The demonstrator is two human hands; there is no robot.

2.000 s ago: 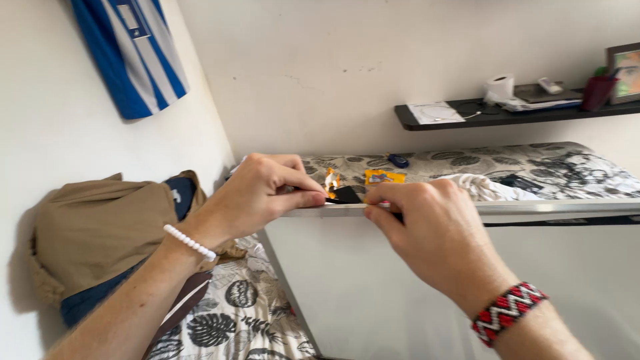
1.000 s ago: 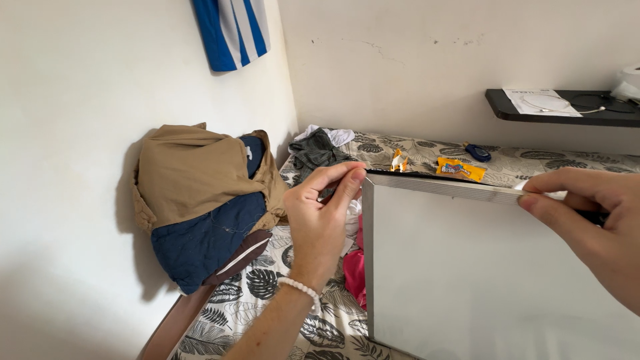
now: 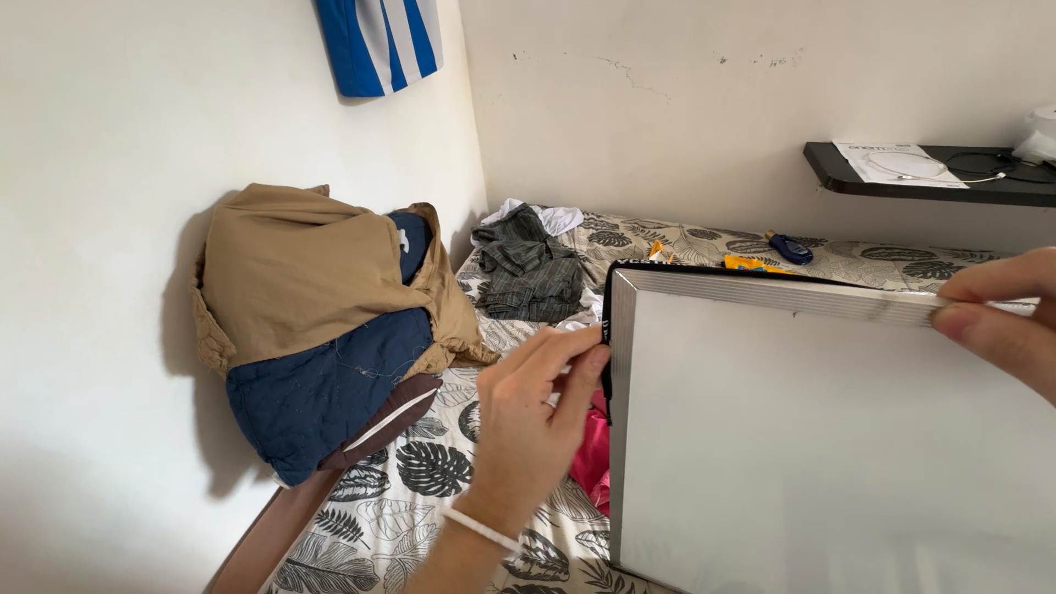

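Note:
A whiteboard (image 3: 808,412) with a ridged metal frame stands upright before me. A black strap (image 3: 607,330) with white lettering lies along its top edge, bends round the upper left corner and runs a short way down the left side. My left hand (image 3: 536,404) pinches the strap against the left edge just below that corner. My right hand (image 3: 1002,318), cut off by the right border, grips the top edge between thumb and finger; whether the strap is also under it I cannot tell.
Behind stands a bed with a leaf-print sheet (image 3: 433,466). On it lie dark checked clothing (image 3: 536,264), pink cloth (image 3: 590,454), a yellow packet (image 3: 752,264) and a dark blue object (image 3: 789,247). Tan and navy clothing (image 3: 305,272) is heaped by the left wall. A black shelf (image 3: 907,186) juts out at right.
My left hand has gone from the board's top left corner down onto its left side, and the black strap now bends round that corner. The view has swung left since the earliest frame.

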